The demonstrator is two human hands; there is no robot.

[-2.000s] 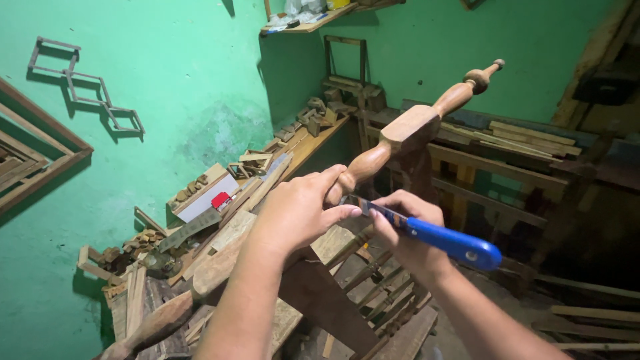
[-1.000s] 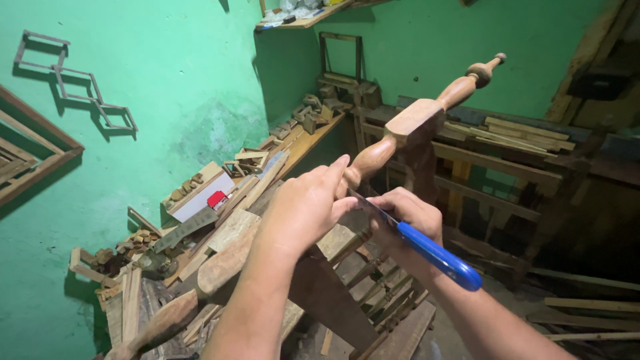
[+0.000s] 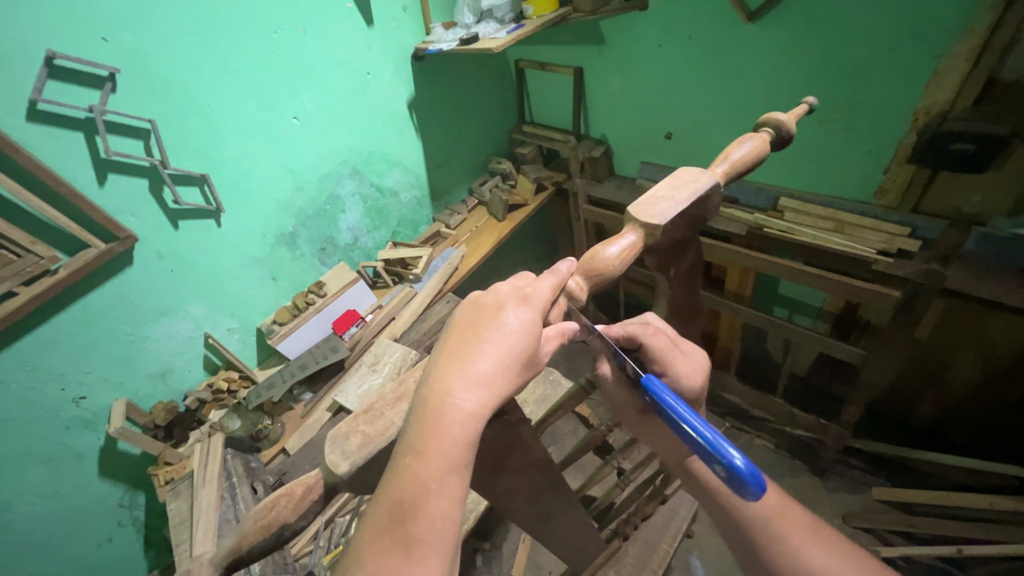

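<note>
A turned wooden post (image 3: pixel 676 200) with a squared block and a small knob at its far end slants up to the right. My left hand (image 3: pixel 512 328) lies over its near turned part, fingers curled round the wood. A knife-like tool with a blue handle (image 3: pixel 704 440) has its thin metal blade against the post just below my left fingertips. My right hand (image 3: pixel 656 360) pinches this blade near the handle, and the handle points down to the right. The near length of turned wood (image 3: pixel 368 432) runs under my left forearm to the lower left.
Wood offcuts (image 3: pixel 496 192) line a narrow shelf along the green wall. A white box with a red item (image 3: pixel 320 320) stands left of my left hand. Wooden strips (image 3: pixel 848 224) lie on a rack behind the post. More boards (image 3: pixel 944 500) are at the lower right.
The blue handle has swung from pointing mostly right to pointing down and right, and my right hand has turned with it. My left hand stays on the post.
</note>
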